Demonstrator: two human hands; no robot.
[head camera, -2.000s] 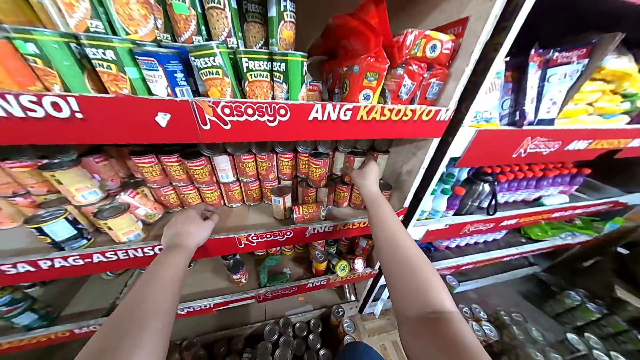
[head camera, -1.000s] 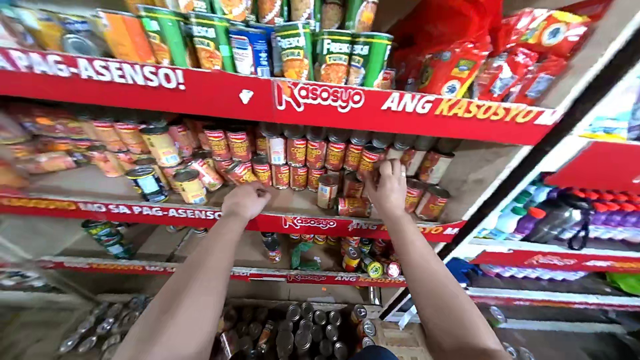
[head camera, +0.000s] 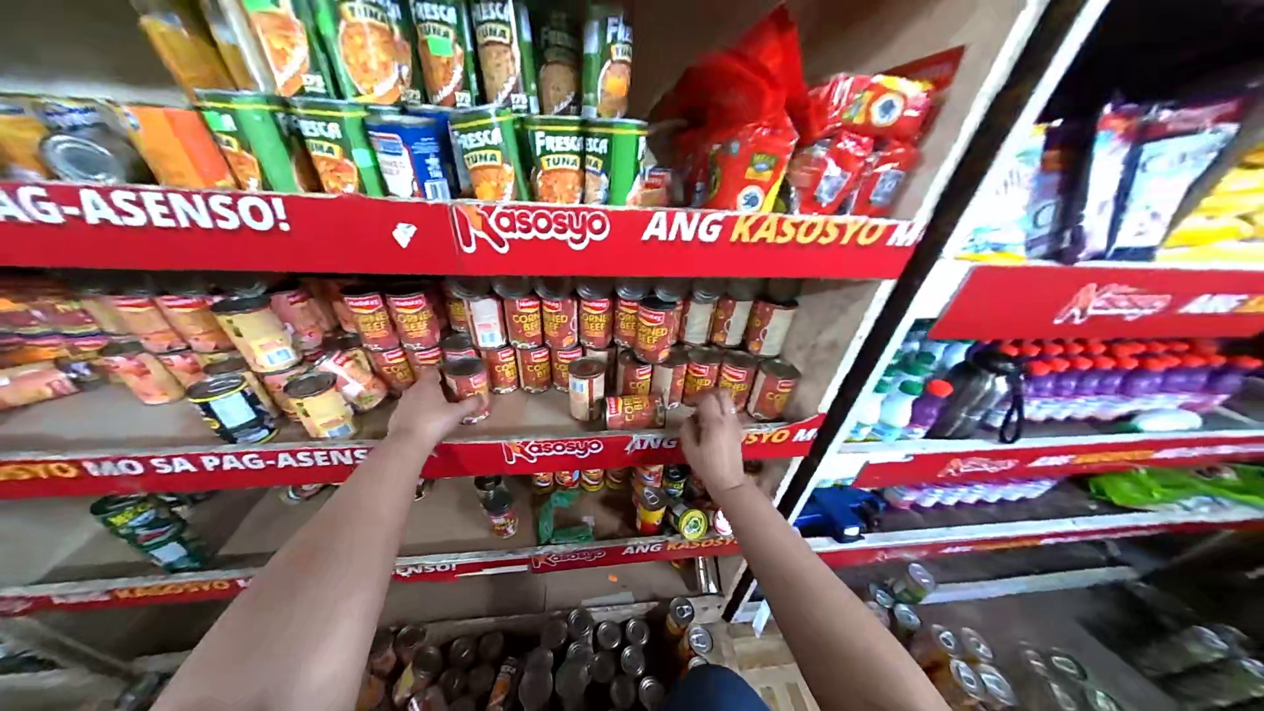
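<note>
My left hand (head camera: 432, 407) is at the front of the middle shelf, its fingers around a corned beef can (head camera: 467, 388) that stands upright near the edge. My right hand (head camera: 713, 439) hovers over the red shelf edge with fingers bent; no can shows in it. Just left of it a corned beef can lies on its side (head camera: 635, 412), and beside that one stands a can with its pale side outward (head camera: 587, 389). Behind both hands, corned beef cans (head camera: 594, 318) are stacked upright in two layers. My fingertips are partly hidden.
Tuna cans (head camera: 491, 156) and red packets (head camera: 748, 163) fill the shelf above. Left of my left hand stand mixed cans (head camera: 259, 333). Below are a lower shelf with cans (head camera: 650, 510) and many cans (head camera: 583, 662) near the floor. A shelf divider (head camera: 869, 326) rises at right.
My right hand has come down from the upper row of cans to the shelf edge. My left hand, earlier resting at the edge, is now around a can. The view has shifted.
</note>
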